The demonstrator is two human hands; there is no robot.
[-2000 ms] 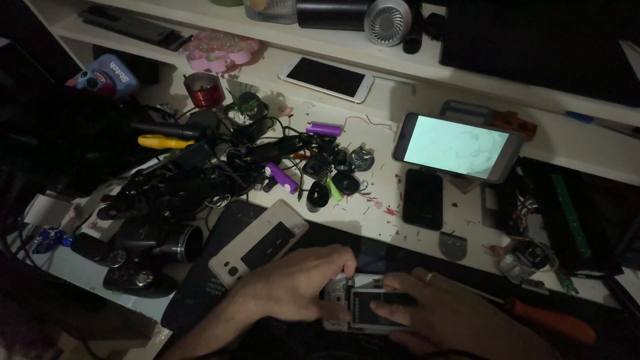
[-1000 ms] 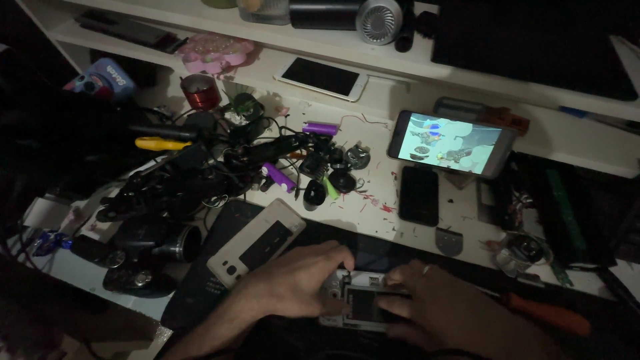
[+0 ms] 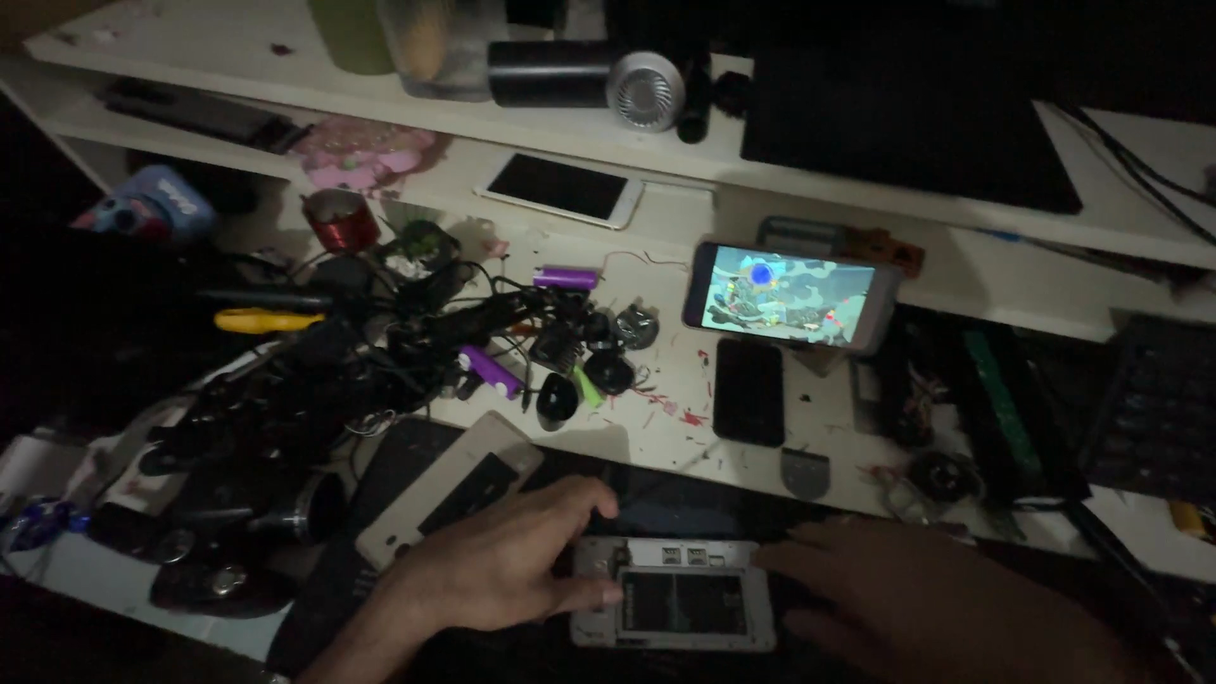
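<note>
An opened smartphone body [image 3: 673, 641] lies on a dark mat at the bottom centre, its inner side up, with a dark rectangular battery area and metal card slots showing. My left hand [image 3: 494, 560] is at its left end, the thumb on the frame and the fingers arched above the upper left corner. At the right end is my right hand [image 3: 912, 589], blurred and in shadow; whether its fingertips touch the frame cannot be told. A detached phone back cover [image 3: 408, 503] lies tilted on the mat, partly behind my left hand.
Tangled black cables [image 3: 361, 370], a black camera [image 3: 237, 532] and a yellow-handled tool [image 3: 268, 320] crowd the left. A lit smartphone [image 3: 788, 294] leans beyond a dark phone [image 3: 749, 392]. A white phone [image 3: 560, 190] lies near the shelf. Purple battery cells [image 3: 489, 370] lie mid-table.
My right hand has moved off the phone body's middle toward its right end, uncovering the battery area. The picture on the lit smartphone has changed. The orange handle seen at right earlier no longer shows.
</note>
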